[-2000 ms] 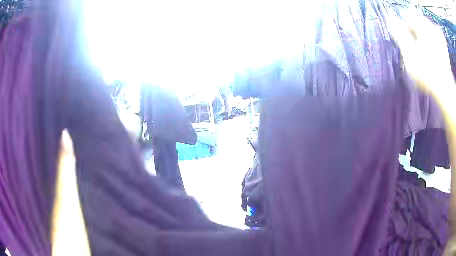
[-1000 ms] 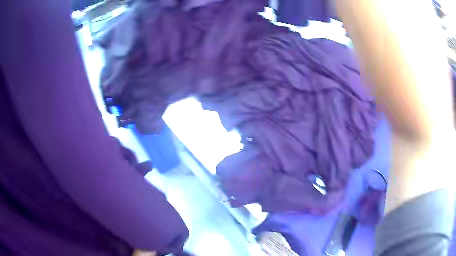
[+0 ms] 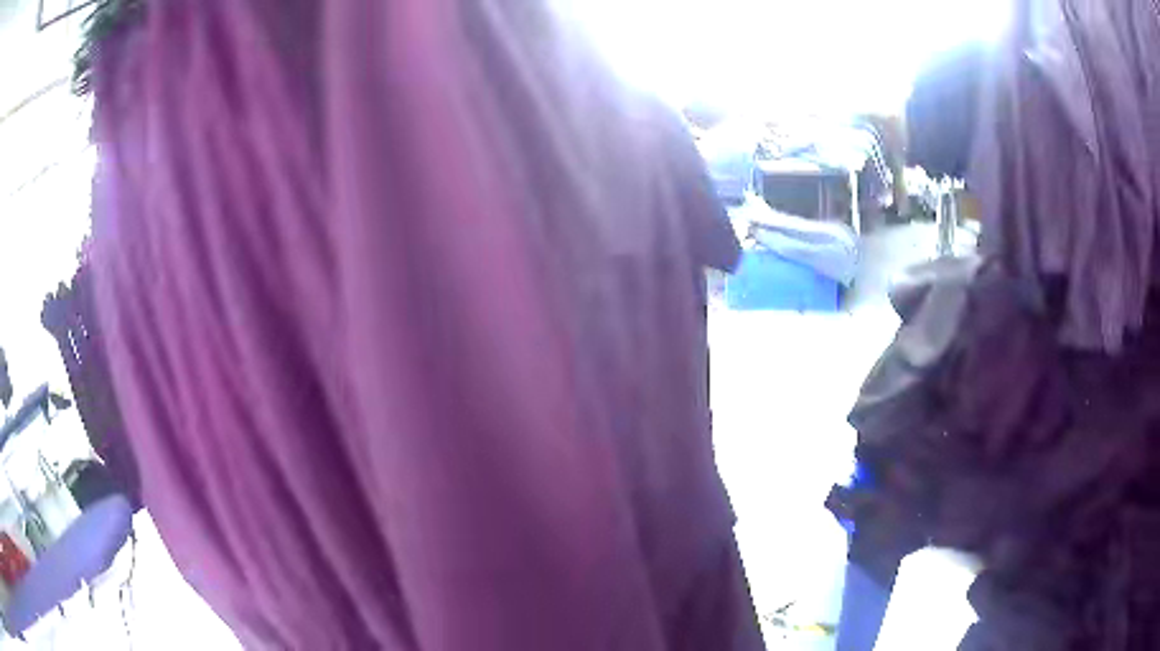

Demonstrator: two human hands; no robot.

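Observation:
Hanging garments [image 3: 433, 331] in purple to magenta cloth fill the left and middle of the head view, very close, in long vertical folds. Their left part is brighter magenta. A crumpled heap of dark purple garments [image 3: 1005, 432] lies at the right, on something that I cannot make out. Neither of my hands is in the picture. Whether a hand is behind the cloth cannot be seen.
Lighter purple garments [image 3: 1081, 165] hang at the upper right. A blue box or bin [image 3: 785, 279] with pale cloth on it stands farther back. A flat blue-violet padded surface [image 3: 74, 566] shows at the lower left. Strong glare washes out the top.
The view has swung from the crumpled heap back up to hanging garments; the heap now lies at the right. The bare arm seen a second ago has left the picture.

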